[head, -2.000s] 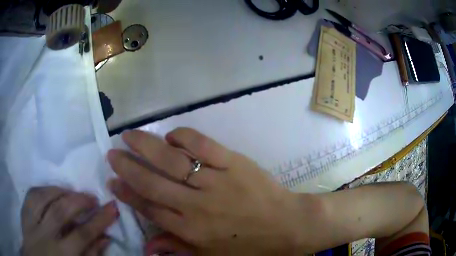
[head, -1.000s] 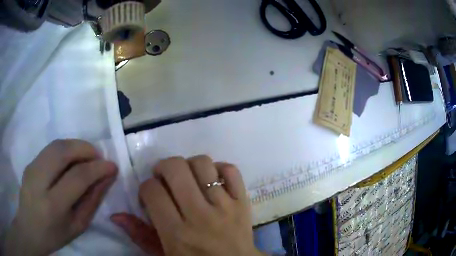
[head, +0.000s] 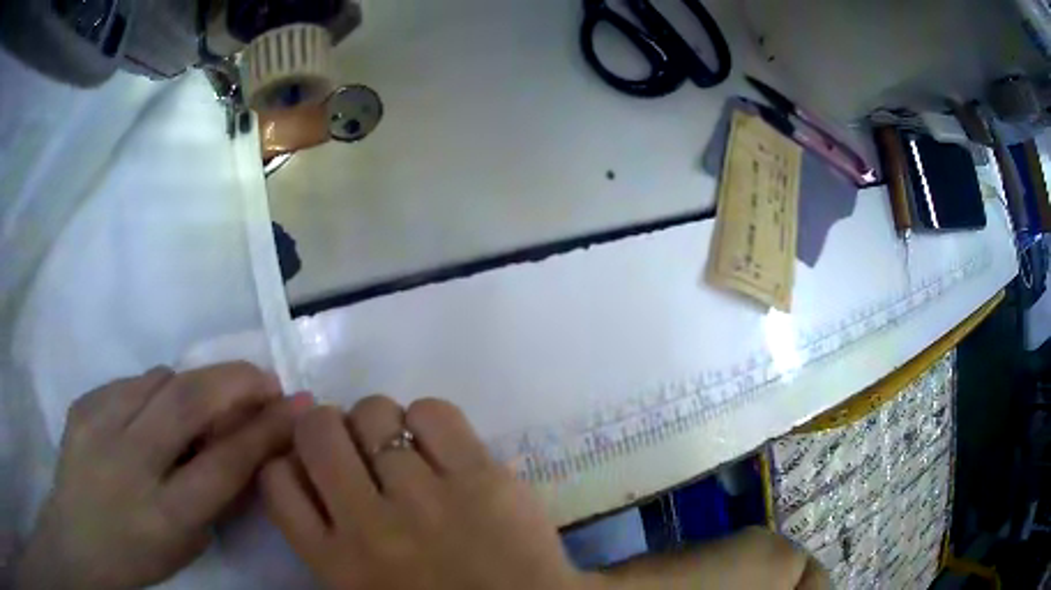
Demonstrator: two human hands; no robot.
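Note:
A large thin white fabric piece fills the left side. Its folded edge runs as a narrow straight strip from the presser foot down to my hands. My left hand pinches the cloth at the folded edge, at the lower left. My right hand, with a ring, is close beside it, fingers bent down on the strip's lower end; its fingertips are partly hidden. The beige ridged knob and the copper-brown plate with a round silver thumbscrew are by the foot.
Black-handled shears lie at the back. A yellow-tan ticket lies on a grey-purple scrap, beside pink snips. Farther right are a wooden-handled tool and a black phone. A ruler strip follows the front table edge.
Over the last second my hands have come together at the strip; my right hand has moved left and down, and my left hand slightly right and down. The view has shifted slightly.

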